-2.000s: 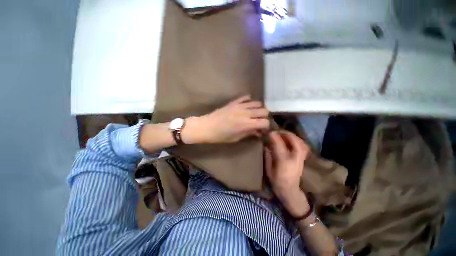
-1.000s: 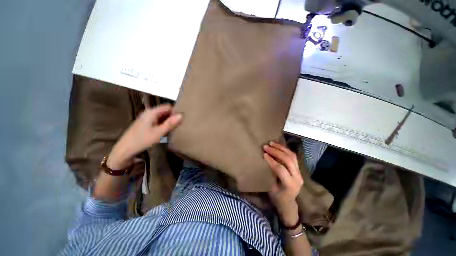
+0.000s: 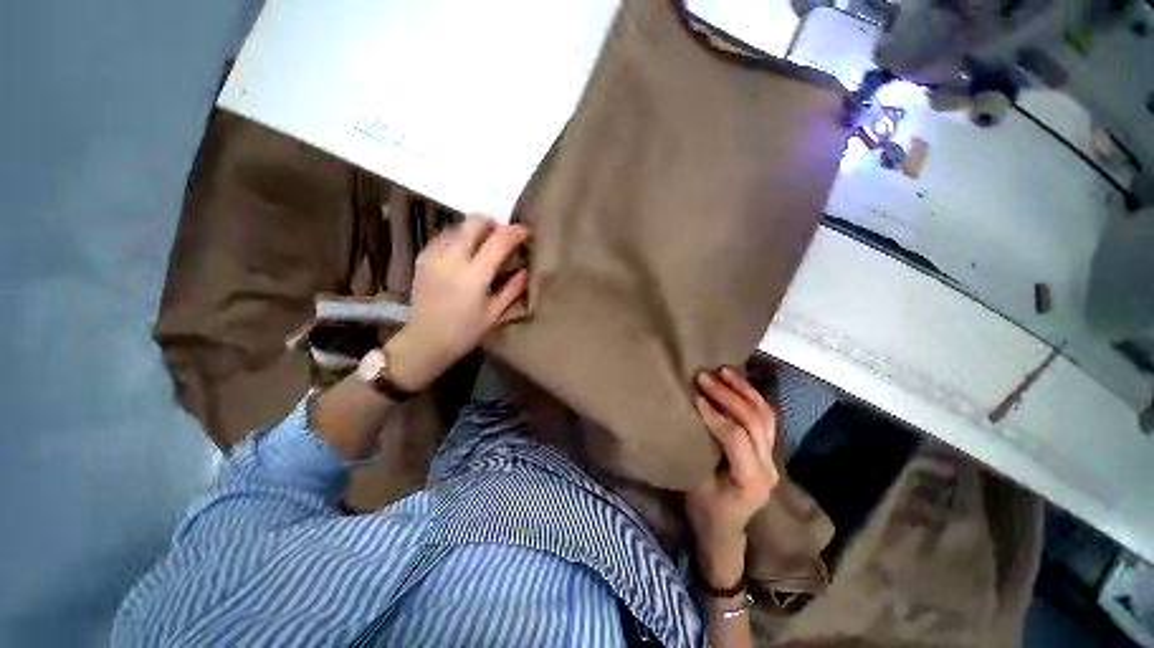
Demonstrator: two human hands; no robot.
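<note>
A brown garment panel [image 3: 658, 228] lies on the white table and hangs over its front edge toward my lap. Its top right corner is at the lit presser foot and needle [image 3: 886, 124] of the sewing machine. My left hand [image 3: 466, 281] grips the panel's left edge at the table's front edge, with cloth between thumb and fingers. My right hand [image 3: 740, 443] holds the panel's lower right edge, with fingers on top of the cloth; the thumb is hidden.
A brown garment bundle [image 3: 260, 279] hangs below the table's left edge, with a pale strip [image 3: 361, 309] beside it. Another brown bundle [image 3: 930, 544] lies below right. A thin dark tool [image 3: 1025, 386] lies on the table [image 3: 873, 323] near the printed ruler.
Since one second ago, my left hand has moved right and taken hold of the panel's left edge. Earlier it lay across the panel near my right hand. The view has turned and shifted.
</note>
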